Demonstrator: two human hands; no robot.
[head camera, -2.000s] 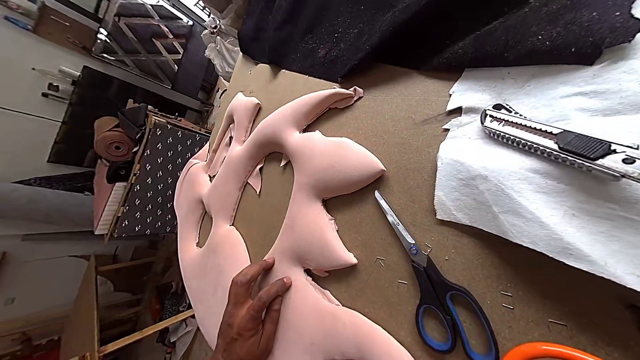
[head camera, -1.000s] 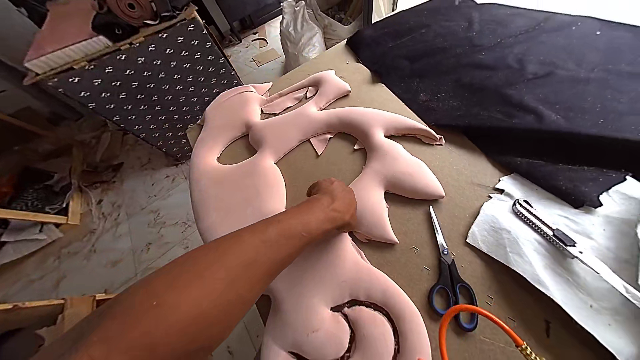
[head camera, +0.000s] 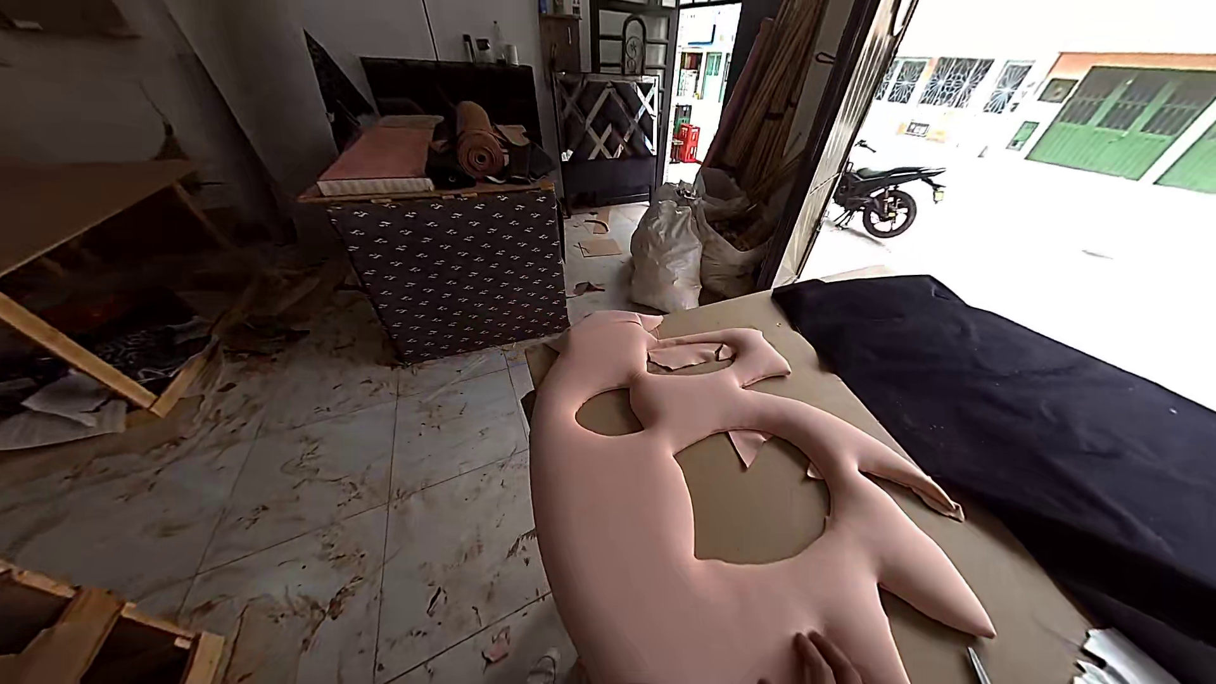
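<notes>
A large pink foam-like panel (head camera: 617, 513), with rounded edges, curved openings and pointed lobes, lies on a brown board-topped table (head camera: 760, 503). At the bottom edge, the fingers of my left hand (head camera: 825, 662) rest on the panel's surface. The palm is cut off by the frame, and I see nothing held between the fingers. Small pink flaps show inside the openings. To the right of the hand, just the tip of the scissors (head camera: 977, 665) shows beside a lobe. My right hand is out of view.
Dark cloth (head camera: 1026, 437) covers the table's right side, with white material (head camera: 1126, 655) at its lower corner. Behind stand a patterned box-like piece (head camera: 456, 275) bearing a brown roll (head camera: 478, 142) and white sacks (head camera: 667, 252). Wooden frames (head camera: 85, 356) stand left. A motorcycle (head camera: 883, 195) is outside.
The view has swung up toward the doorway. My forearm, seen across the panel one second ago, is out of view. The orange hose and the utility knife are also out of frame.
</notes>
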